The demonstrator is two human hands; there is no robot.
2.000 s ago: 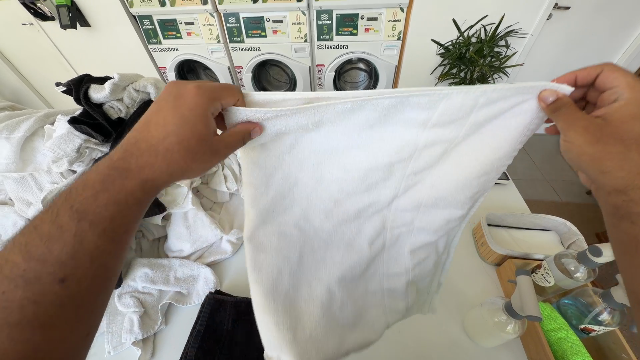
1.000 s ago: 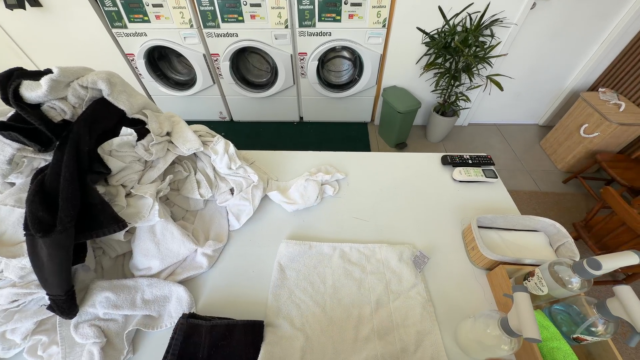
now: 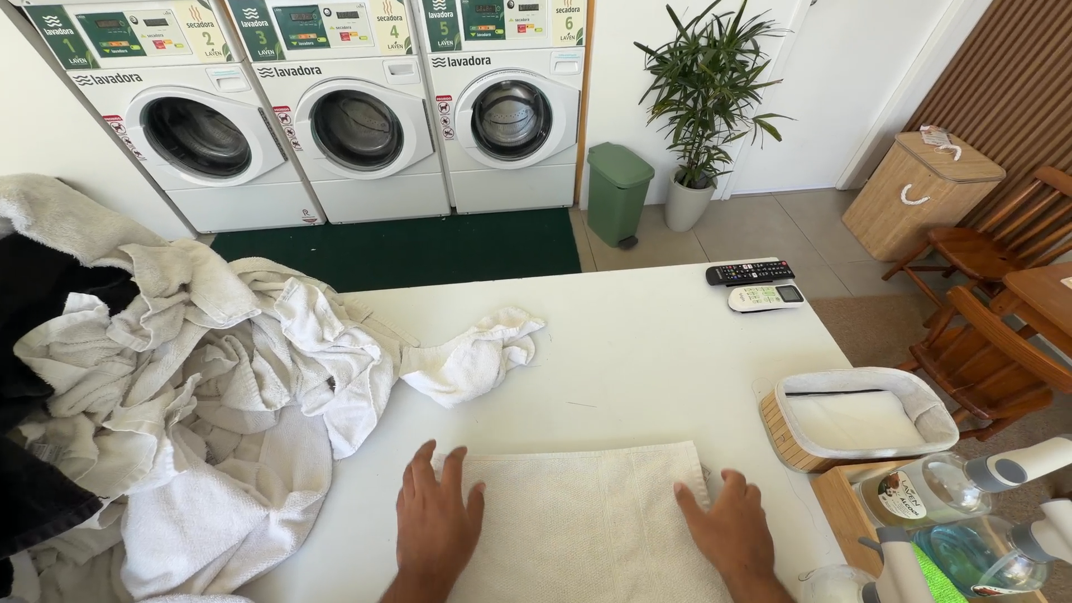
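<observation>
A white towel lies flat and folded on the white table, close to me. My left hand rests at its left edge, fingers spread, holding nothing. At its right edge is my right hand, also with fingers apart, the thumb over the cloth. To the left rises a large heap of white towels, with black cloths among them at the far left. One end of a small white cloth trails from the heap across the tabletop.
Two remote controls lie near the table's back right corner. A lined basket and a wooden box with spray bottles stand along the right edge. Beyond the table are washing machines, a green bin and a potted plant.
Two seconds ago both hands held the white towel up by its top corners; now it lies on the table with a hand at either side. The dark folded cloth at the lower left has left view.
</observation>
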